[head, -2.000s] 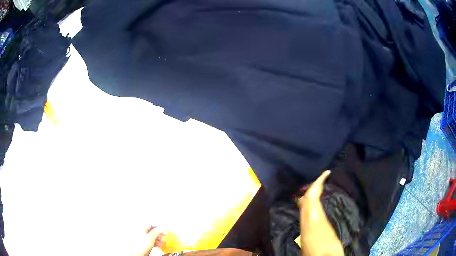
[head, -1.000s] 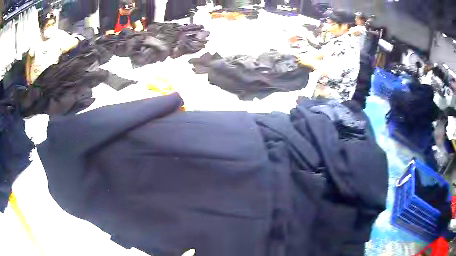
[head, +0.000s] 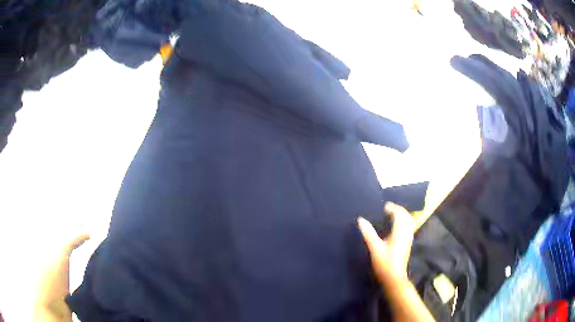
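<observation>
A dark navy garment lies spread over the white table, with a sleeve and narrow strips sticking out at its right side. My left hand is at the garment's lower left edge, washed out by glare; its grip is unclear. My right hand is at the lower right edge, thumb and fingers apart, with no clear hold on the cloth. A small beige card lies on dark cloth right of my right hand.
The white table has a yellow-orange edge. Dark cloth is heaped at the upper left. More navy garments hang over the right edge. A blue crate and a red object are at the lower right.
The view has swung down and closer to the table. The spread garment now lies lengthwise before me, apart from the navy cloth at right. Both hands are now at its near sides.
</observation>
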